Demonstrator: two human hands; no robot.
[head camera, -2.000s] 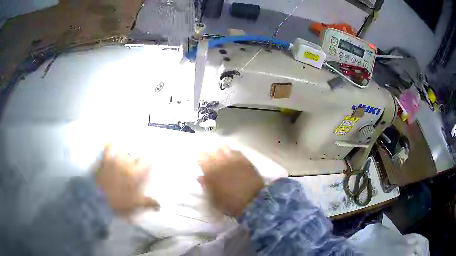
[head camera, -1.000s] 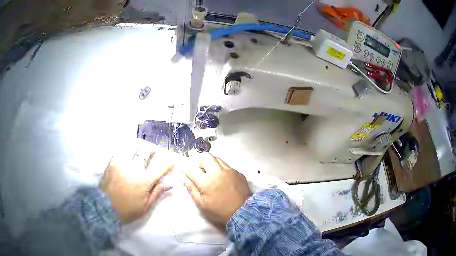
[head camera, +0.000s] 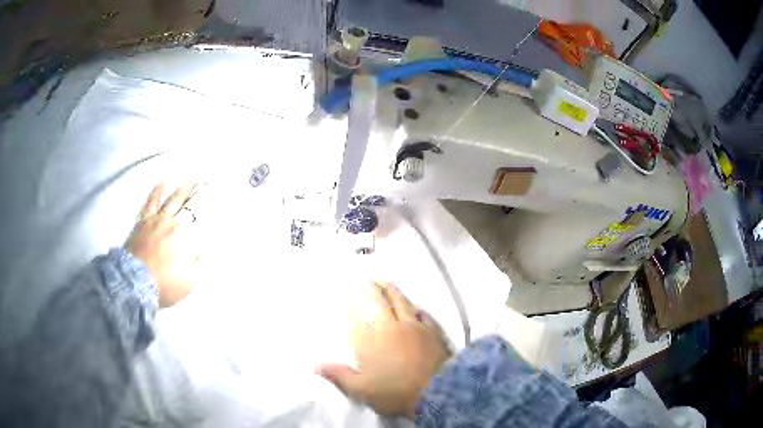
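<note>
White cloth (head camera: 251, 334) is spread over the machine table, washed out by the lamp. It reaches the presser foot area (head camera: 361, 221), and part of it lies under the machine arm. My left hand (head camera: 167, 242) lies on the cloth at the left, fingers spread. My right hand (head camera: 393, 347) lies on the cloth below and right of the foot, fingers apart, thumb pointing left. Neither hand visibly pinches the cloth. The cream Juki sewing machine (head camera: 544, 167) stands right of the foot. The glare hides the cloth's seams and edges near the hands.
Scissors (head camera: 607, 334) with dark looped handles lie right of the machine's base. A control panel (head camera: 632, 96) and a blue tube (head camera: 452, 65) sit on top of the arm. An orange item (head camera: 577, 40) lies behind. A white pile (head camera: 648, 410) is at lower right.
My left hand has moved left and up, away from my right hand. My right hand has moved slightly right and down. The cloth now spreads further left and under the arm, covering much of the metal plate.
</note>
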